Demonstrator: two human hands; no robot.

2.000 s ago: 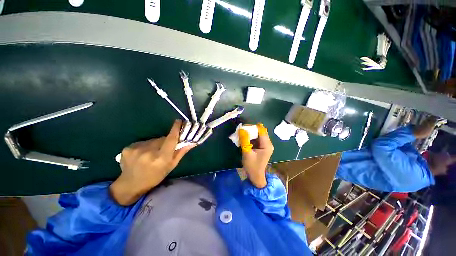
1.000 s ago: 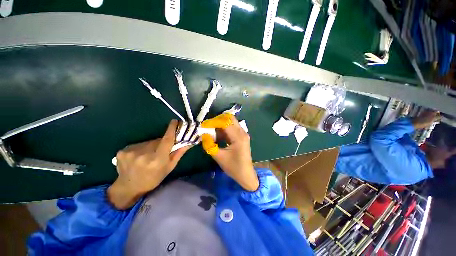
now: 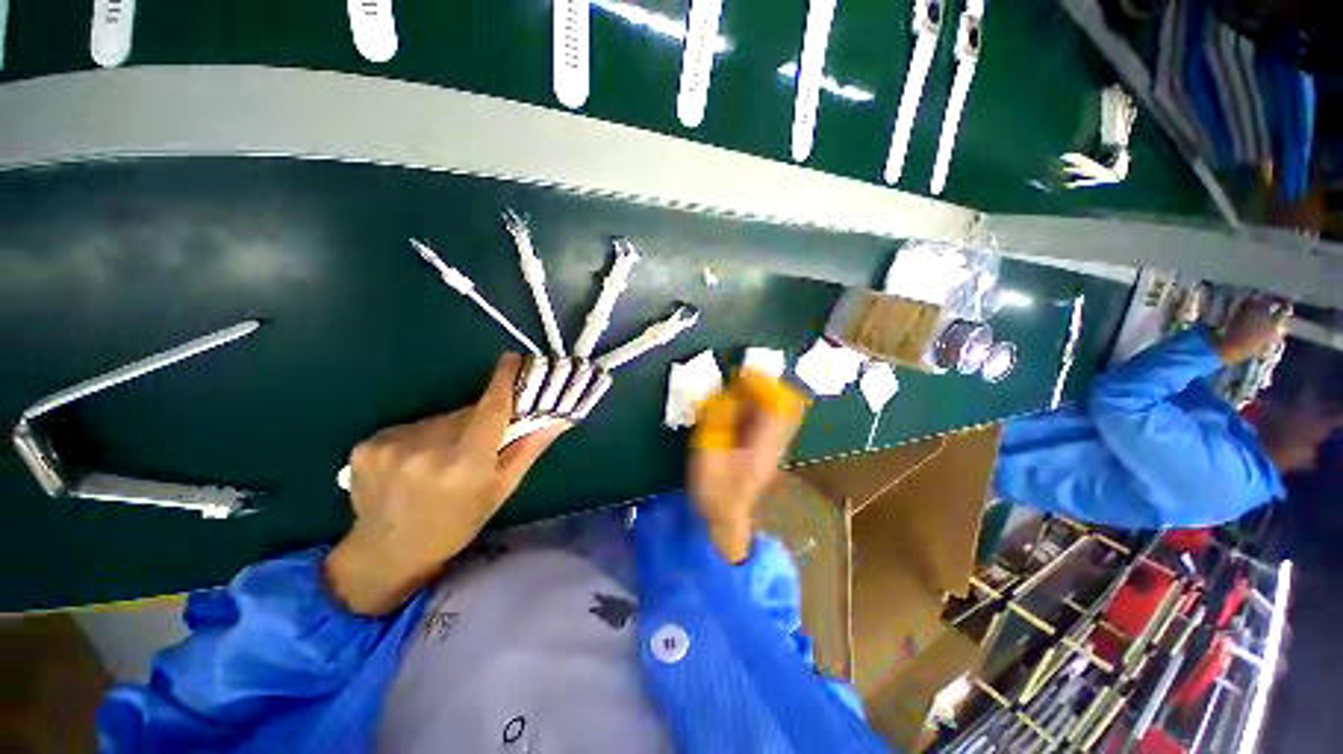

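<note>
My left hand (image 3: 427, 494) holds a bunch of white-strapped watches (image 3: 563, 386), fanned with four strap ends pointing away over the bench. The small watch heads sit side by side at my fingers. My right hand (image 3: 744, 442) is blurred, with orange finger covers on its fingertips, to the right of the bunch and apart from it. A white wipe (image 3: 692, 389) shows at the left of these fingertips and another white piece (image 3: 763, 360) just beyond them. Whether the fingers pinch anything cannot be made out.
A bent watch (image 3: 140, 491) stands at the left of the dark green bench. White pads (image 3: 828, 367), a labelled bottle (image 3: 891, 327) and a clear bag (image 3: 943, 271) lie right. Beyond a pale rail (image 3: 442, 130), watches lie on the belt. A cardboard box (image 3: 921, 516) and a blue-sleeved person are right.
My right hand moved left onto the bunch, then back right, away from it. The white pad beyond my right hand is gone from its earlier spot. My left hand keeps its hold.
</note>
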